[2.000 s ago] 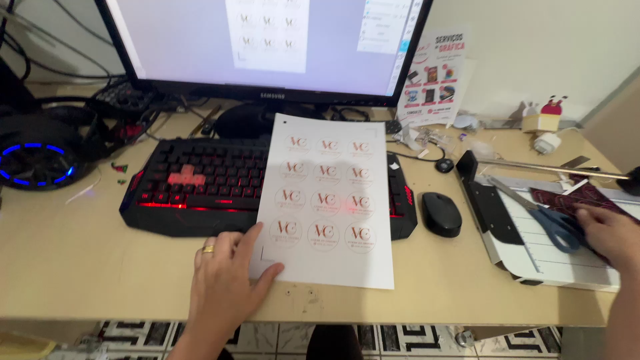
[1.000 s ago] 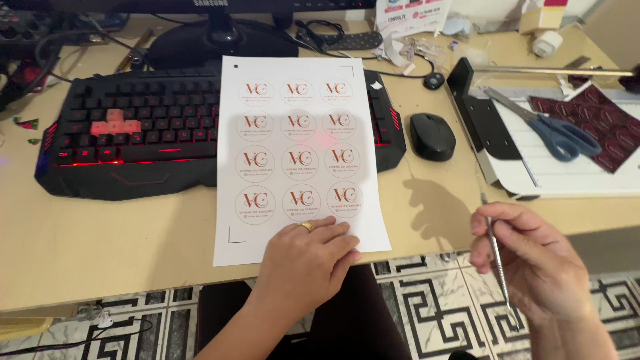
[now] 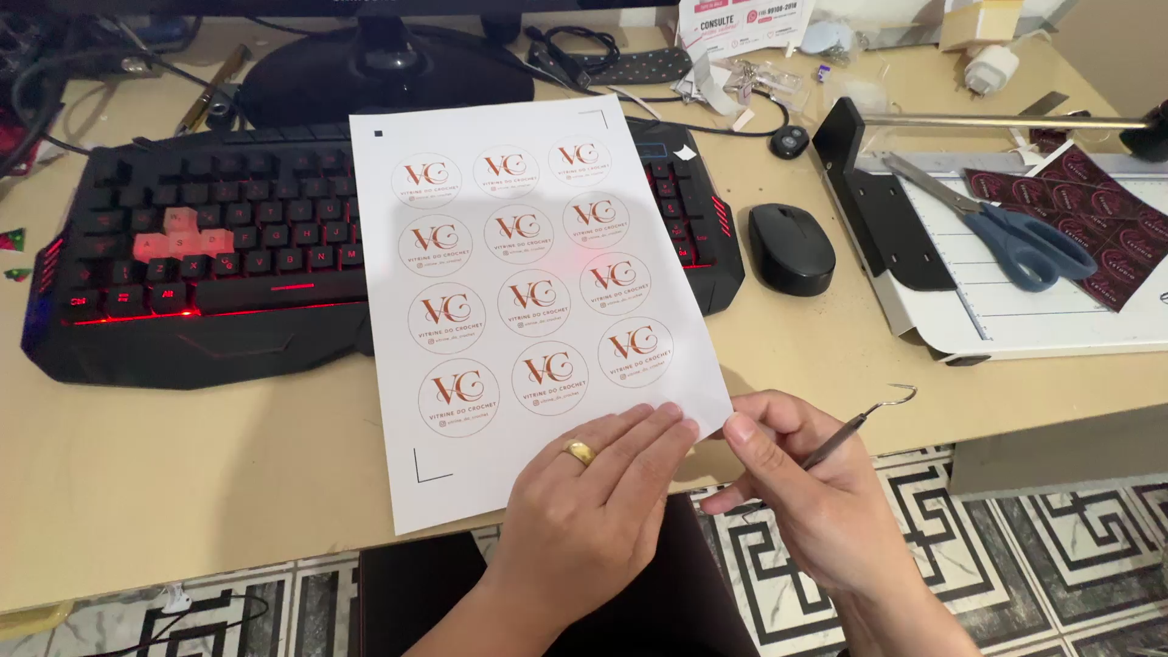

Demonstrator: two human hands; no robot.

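A white sheet of round printed stickers (image 3: 493,301) lies at a slant over the right part of a black keyboard and the desk's front edge. My left hand (image 3: 598,484), with a gold ring, rests flat on the sheet's lower right part, fingers together. At the sheet's lower right corner, my right hand (image 3: 794,474) has its thumb and a finger on the corner. The same hand holds a thin metal hooked pick (image 3: 844,433), its curved tip pointing up and to the right.
The backlit keyboard (image 3: 219,274) sits left of the sheet, a black mouse (image 3: 792,248) right of it. Blue-handled scissors (image 3: 1022,242) and dark red printed sheets (image 3: 1086,214) lie on a paper trimmer (image 3: 1031,310). Behind stands a monitor base (image 3: 383,78).
My right hand, at the scissors two seconds ago, held the pick apart from the sheet one second ago and is now at its corner. The sheet has tilted. The view has shifted.
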